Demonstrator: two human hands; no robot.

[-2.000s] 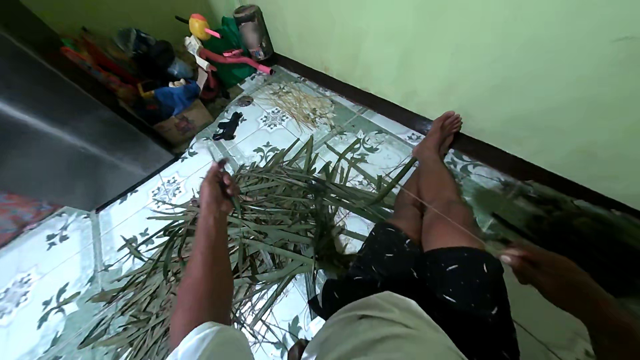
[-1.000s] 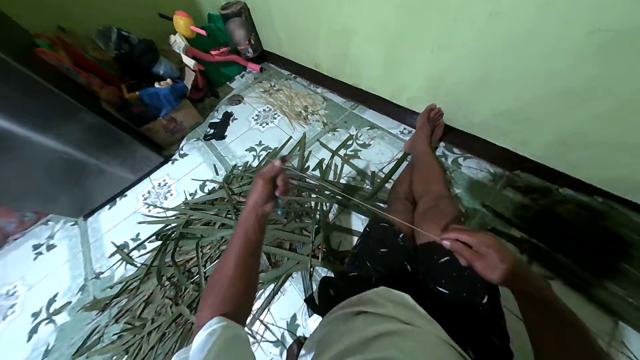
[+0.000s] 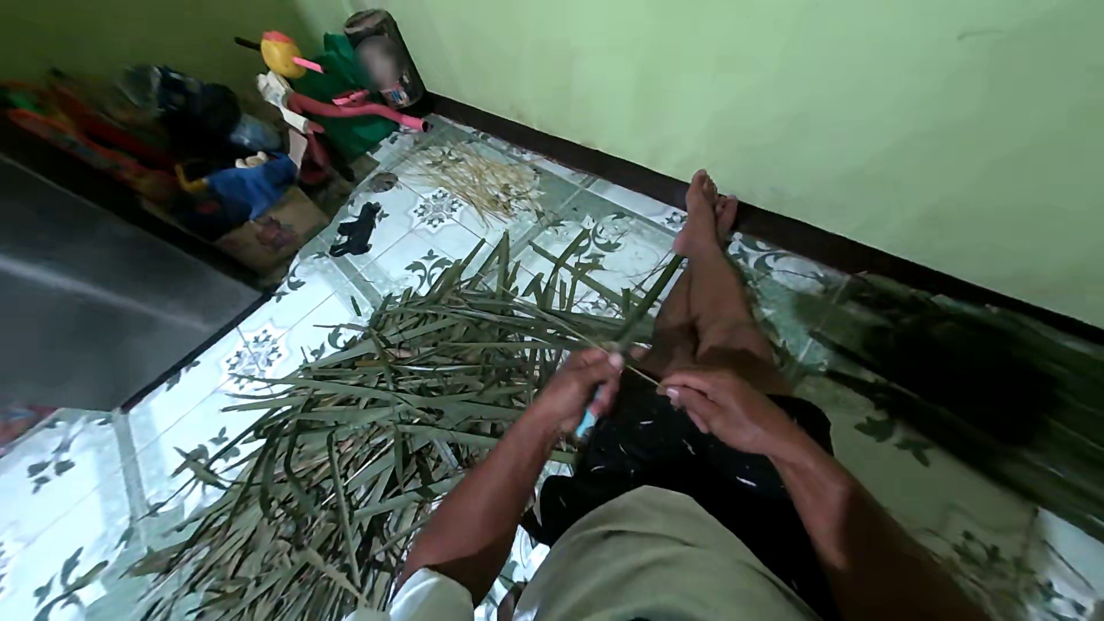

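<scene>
My left hand [image 3: 586, 388] is closed around a tool with a light blue handle [image 3: 586, 424], probably a knife; its blade is hard to make out. A thin pale leaf rib [image 3: 640, 373] runs from beside that hand to my right hand [image 3: 720, 405], which pinches it between thumb and fingers above my lap. The two hands are close together over my dark patterned shorts. Beside my legs, a large heap of long green leaf strips [image 3: 405, 388] spreads over the tiled floor.
Thin pale strips [image 3: 483, 181] lie on the floor near the green wall [image 3: 733, 95]. A small black object [image 3: 355, 229] rests beside them. Toys and a cardboard box [image 3: 274, 237] fill the far left corner, near a grey metallic panel [image 3: 112, 293]. Dark blurred material [image 3: 957, 379] lies at right.
My left hand was far out to the left, then above the leaf heap, and has come back toward my lap. My right hand has moved inward, so the hands are now close together.
</scene>
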